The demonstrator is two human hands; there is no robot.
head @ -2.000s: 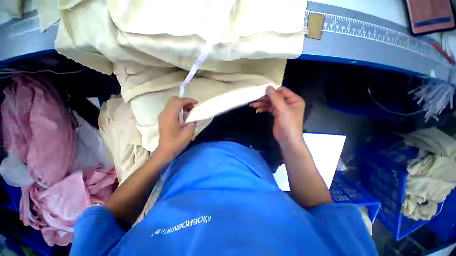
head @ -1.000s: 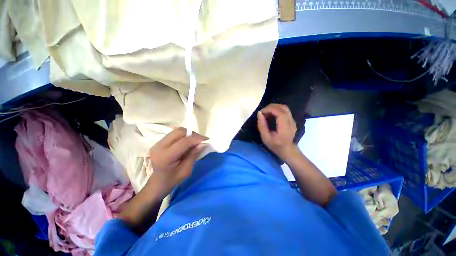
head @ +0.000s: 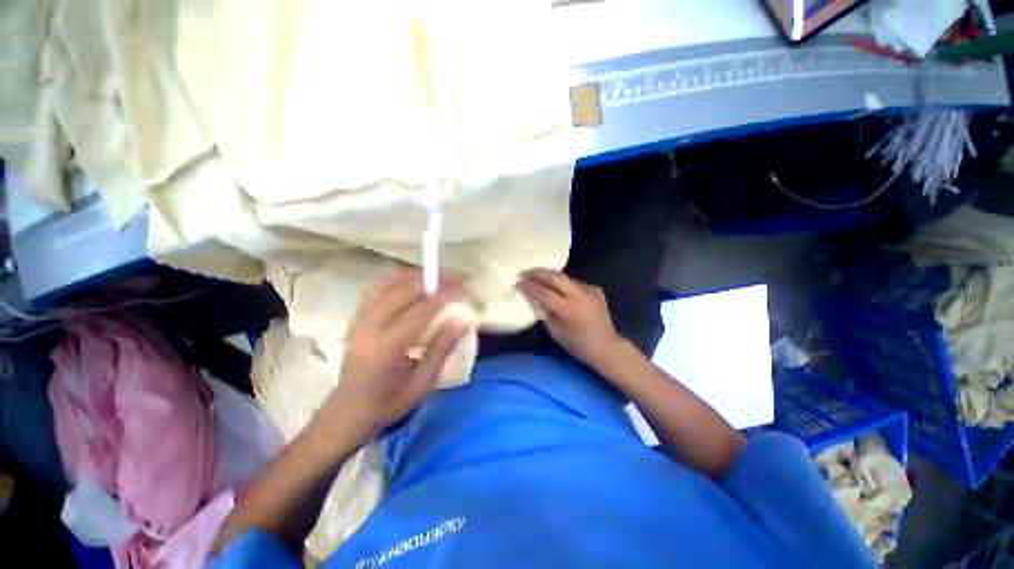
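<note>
The large cream fabric covers the left and middle of the table and hangs over its front edge towards the lap. A narrow white tape runs down it to my left hand. My left hand grips the lower end of the fabric and tape, with a small fold of cloth showing below its fingers. My right hand is at the fabric's lower right edge, its fingertips pinching the cloth border.
The table's front edge has a printed ruler and a tan patch. A phone lies at upper right. White strips hang at right. Pink cloth is lower left; a white board and blue crates are lower right.
My right hand has moved left onto the fabric's edge, where it was apart a second ago. My left hand still holds the cloth, whose lower end is now folded up at the fingers.
</note>
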